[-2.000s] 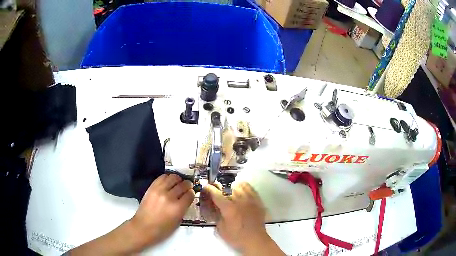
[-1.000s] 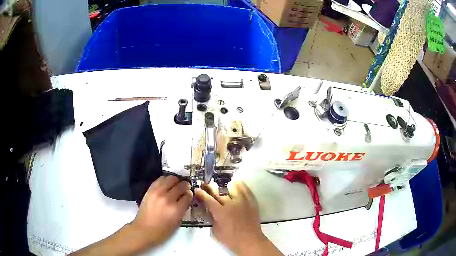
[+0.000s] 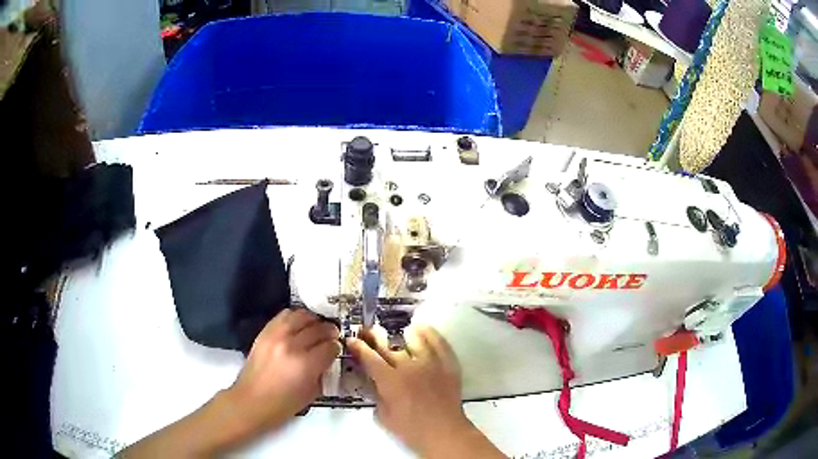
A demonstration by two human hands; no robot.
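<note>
A black fabric piece [image 3: 224, 269] lies on the white table left of the needle area, its lower right part running under my left hand. My left hand [image 3: 289, 363] presses and pinches its edge beside the presser foot. My right hand [image 3: 414, 381] is at the right of the foot, fingertips bent close to the needle; the fabric under them is mostly hidden. The white sewing machine head [image 3: 556, 314] with red lettering stretches to the right. The needle itself is hidden by the metal parts and fingers.
Black pieces [image 3: 94, 211] form a dark heap at the left edge. A large blue bin [image 3: 314, 76] stands behind the white table [image 3: 108, 359]. A red fabric strip [image 3: 563, 359] hangs from the machine head. A brown carton [image 3: 525, 25] is at the back.
The camera view has shifted slightly, so the machine appears a little further left. My hands stay at the needle area, with only small finger movement; the black fabric has hardly moved.
</note>
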